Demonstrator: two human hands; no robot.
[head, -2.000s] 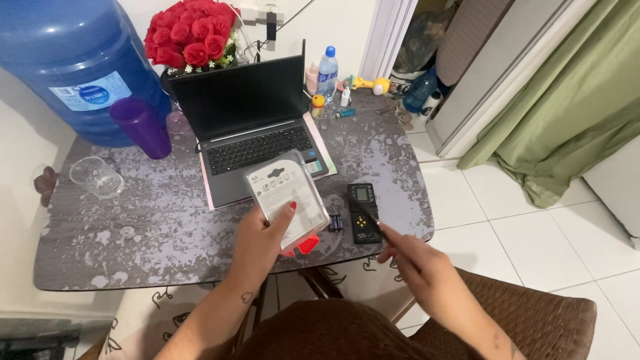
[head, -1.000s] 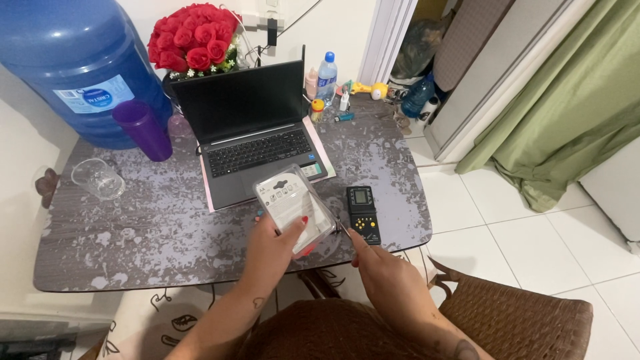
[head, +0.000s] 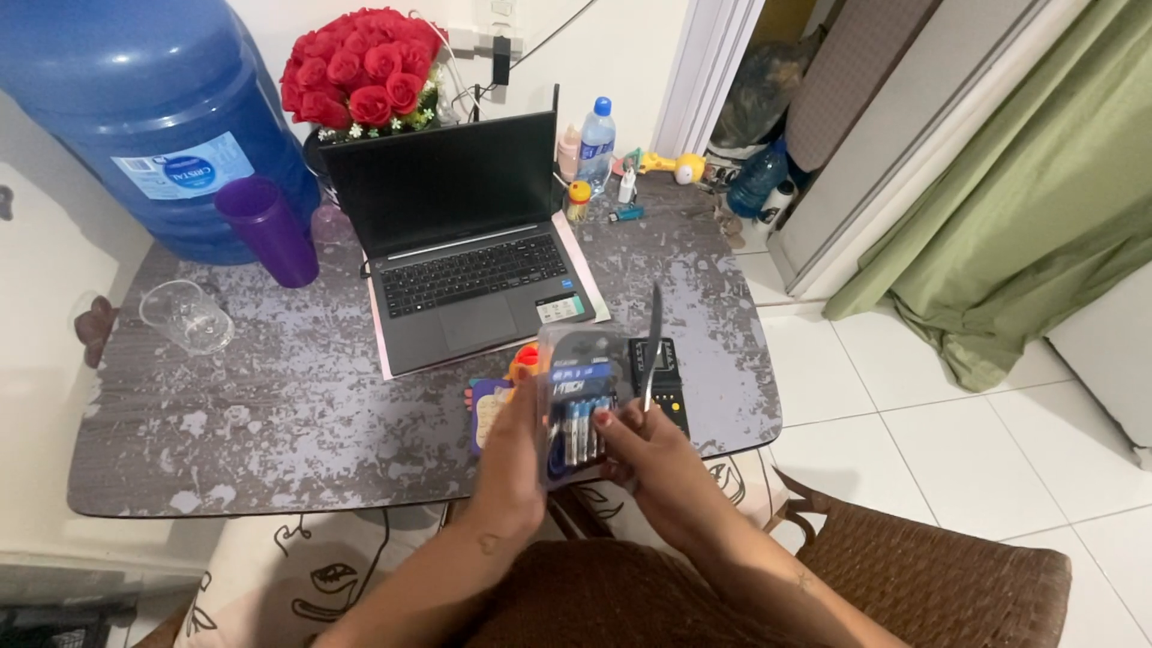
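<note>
Both hands hold a clear plastic blister pack (head: 580, 369) with several batteries (head: 585, 432) inside, raised over the table's front edge. My left hand (head: 511, 450) grips its left side. Against its lower right presses the thumb of my right hand (head: 652, 459), which also holds a table knife (head: 654, 337), blade pointing up. Behind the knife lies a black handheld game (head: 670, 382), partly covered by blade and hand. A purple toy (head: 489, 409) and a red-orange thing (head: 525, 357) show beside the pack, partly hidden by my left hand.
An open laptop (head: 468, 324) stands just beyond the hands. Left are a purple cup (head: 270, 234), a clear glass (head: 189, 317) and a large blue water jug (head: 180, 117). At the back right stand a water bottle (head: 596, 148) and a toothpick jar (head: 578, 200). A woven chair (head: 927, 558) is at right.
The pack has been turned so its battery side faces me and stands more upright. The knife, earlier at the pack's right side, now points upward in my right hand.
</note>
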